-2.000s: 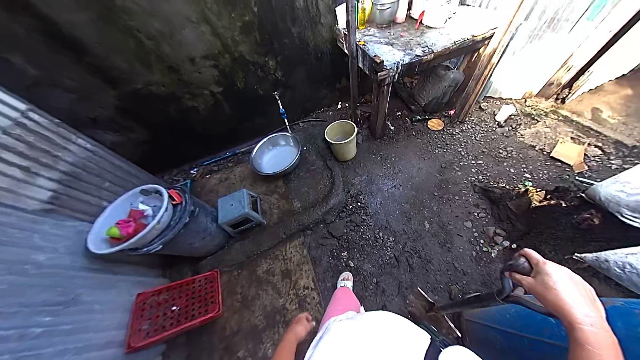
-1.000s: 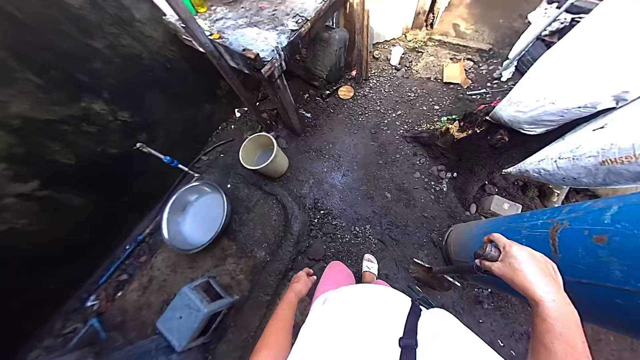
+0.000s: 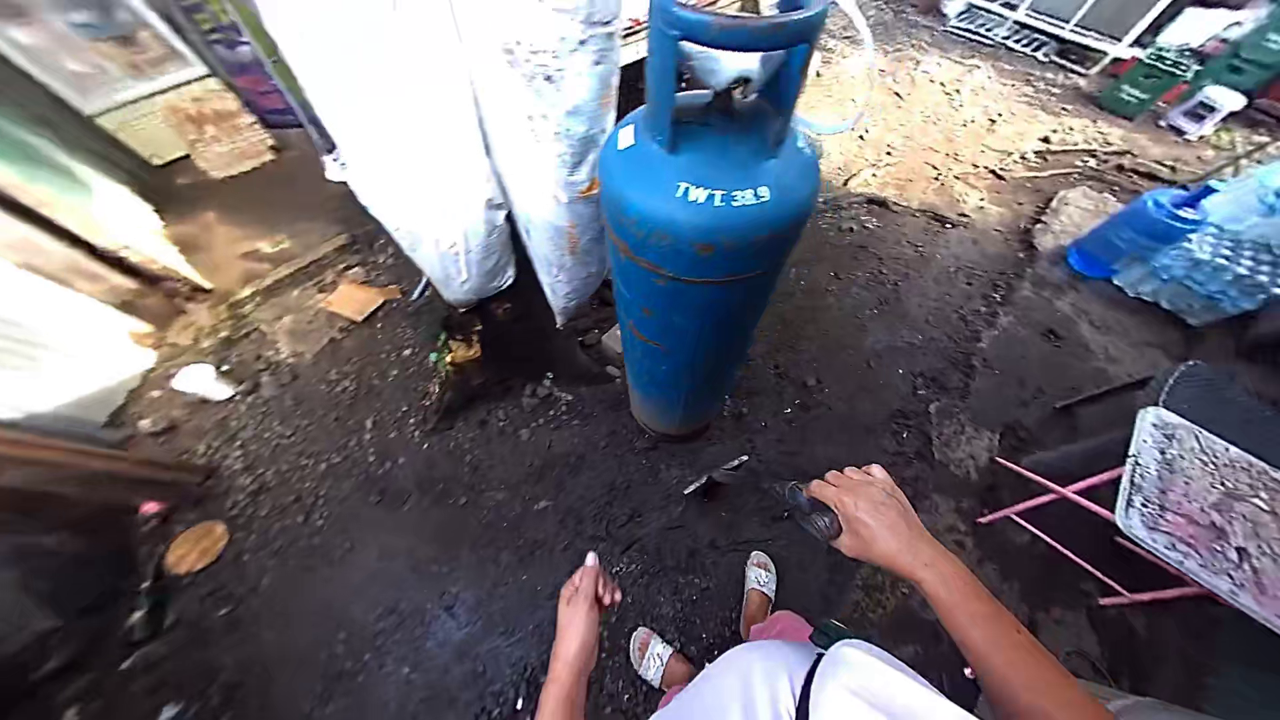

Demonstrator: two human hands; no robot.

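My right hand [image 3: 872, 515] grips the dark handle [image 3: 812, 512] of a long tool, likely a shovel; its metal blade [image 3: 716, 474] shows near the ground, left of the hand. The shaft is mostly hidden or blurred. My left hand [image 3: 588, 600] hangs free at the lower middle, the thumb pointing up and the fingers loosely curled, holding nothing. Ahead of both hands a tall blue metal gas cylinder [image 3: 700, 270] stands upright on the dark soil. My two sandalled feet [image 3: 655, 655] are between the hands.
White sacks [image 3: 400, 150] stand left of the cylinder. At right are a stool or small table with pink legs [image 3: 1060, 495], a blue water jug [image 3: 1140, 230] and bagged plastic bottles [image 3: 1215, 260]. A round brown lid-like disc [image 3: 196, 547] and cardboard [image 3: 358, 300] lie on the ground at left.
The view has swung far to the right; the basin, bucket and grey stool seen before are out of view. The tool's handle has stayed in my right hand.
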